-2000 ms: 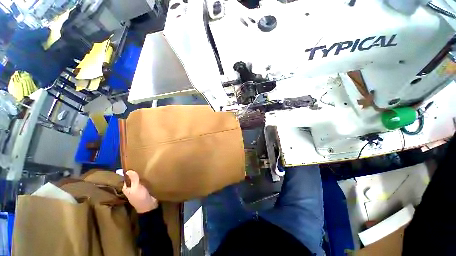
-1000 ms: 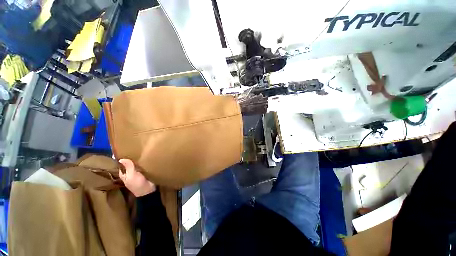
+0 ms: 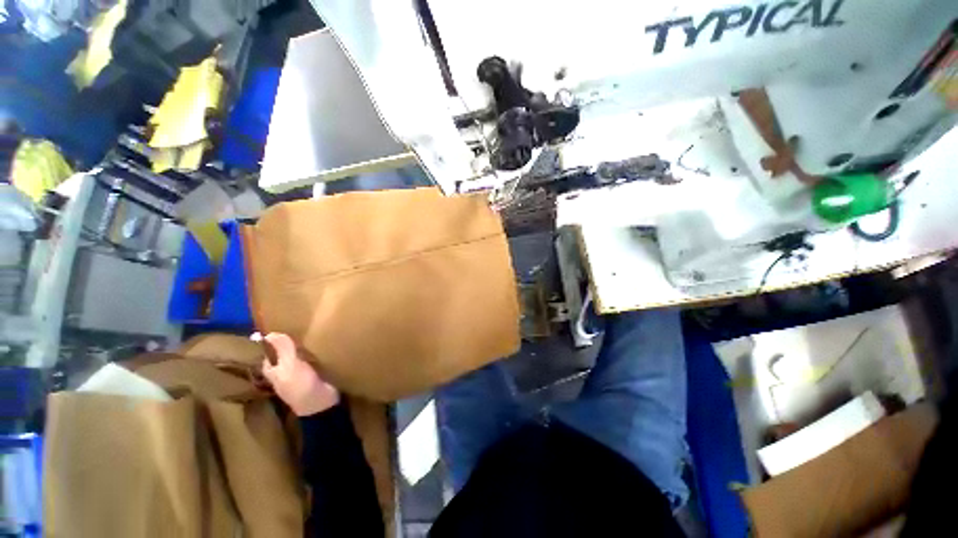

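Note:
A tan-brown bag body (image 3: 389, 284) with a seam line across it hangs around the end of the cylinder arm, in front of the sewing machine (image 3: 651, 116). Its right edge lies below the presser foot and needle area (image 3: 515, 184). My left hand (image 3: 298, 376) grips the bag's lower left rim between thumb and fingers. The fingers behind the rim are hidden. My right hand is not in view; only a dark sleeve shows at the right edge.
Stacked brown work (image 3: 126, 452) lies at my left, touching close to my forearm. A blue bin (image 3: 200, 278) stands beyond it. The white machine table (image 3: 630, 278) is at the right, with a pale box (image 3: 830, 368) holding brown pieces below. A green cylindrical part (image 3: 849, 198) sits on the machine.
The camera view has shifted. My left hand keeps its hold on the bag rim, and the bag stays at the arm. More of the box at the right shows as the dark sleeve has moved right.

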